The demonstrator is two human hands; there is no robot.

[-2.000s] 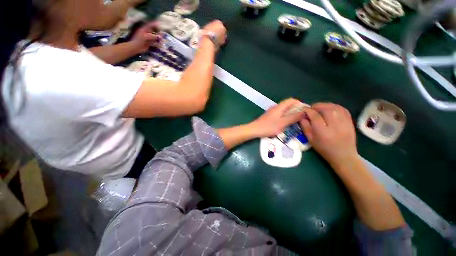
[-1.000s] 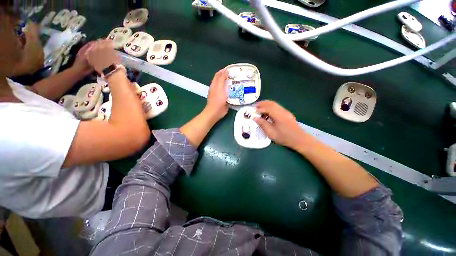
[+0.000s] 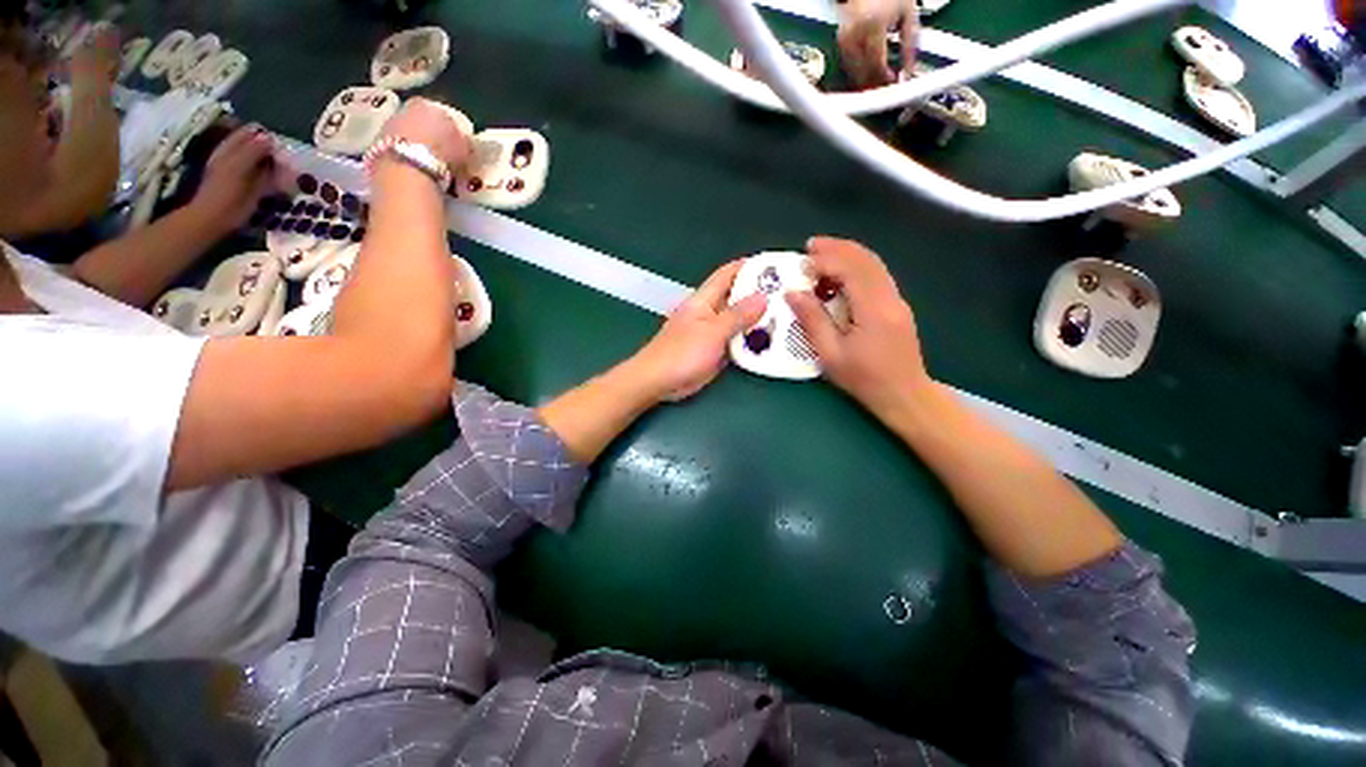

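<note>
A white front cover (image 3: 778, 333) with a slotted grille, round holes and a dark oval opening faces up between my hands, above the metal rail. My left hand (image 3: 698, 336) grips its left edge, thumb on top. My right hand (image 3: 864, 318) grips its right edge, fingers at the top corner and thumb on the face. No blue board shows; whether the housing is under the cover is hidden by the cover and my hands.
Another cover (image 3: 1098, 318) lies on the green belt (image 3: 959, 270) at the right. Units stand on the belt beyond, where another person's hand (image 3: 876, 38) reaches in. White tubes (image 3: 959, 195) hang across. A worker (image 3: 300, 375) sits close at left with covers and a tray (image 3: 318, 214) of dark discs.
The open housing with its blue board no longer shows. The cover has risen from the green side table, and both hands have come together on it. A hand has appeared across the belt.
</note>
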